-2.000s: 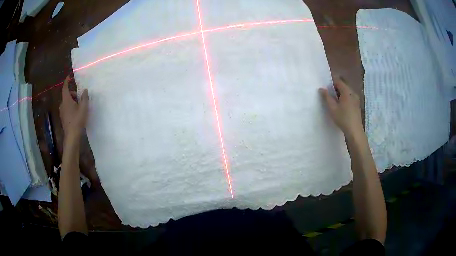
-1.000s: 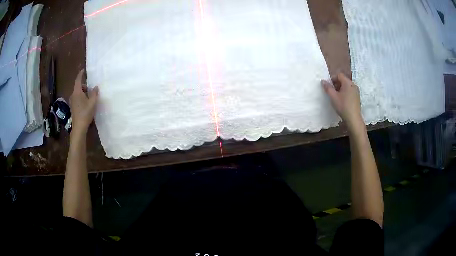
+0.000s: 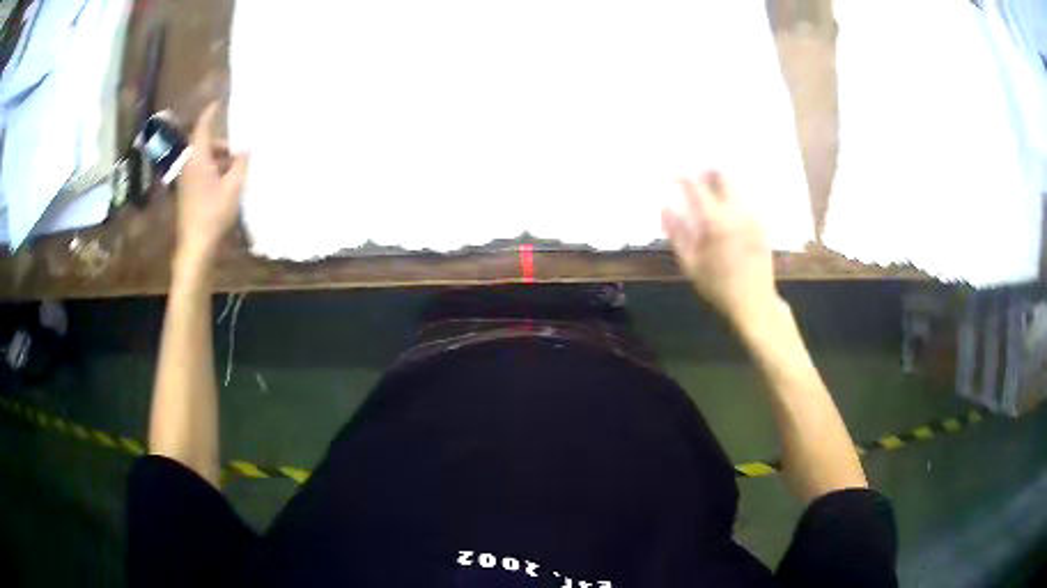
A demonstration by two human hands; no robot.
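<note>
The white fabric panel (image 3: 505,126) lies on the brown table, overexposed to plain white, its scalloped border along the near table edge. My left hand (image 3: 214,184) is at the panel's left edge, fingers apart; whether it touches the cloth I cannot tell. My right hand (image 3: 718,236) is over the panel's lower right part, slightly blurred, fingers spread, with nothing seen in it. A short red laser line (image 3: 528,263) shows on the table edge below the panel.
A second white pile (image 3: 936,149) lies at right. White and bluish sheets (image 3: 52,126) lie at far left. A black-and-white item (image 3: 164,144) and dark shears (image 3: 149,69) are left of my left hand. Threads (image 3: 233,333) hang from the table edge (image 3: 379,273).
My right hand has moved from the panel's right edge inward over the cloth. The view has tipped down toward my body, and the fabric has brightened to plain white.
</note>
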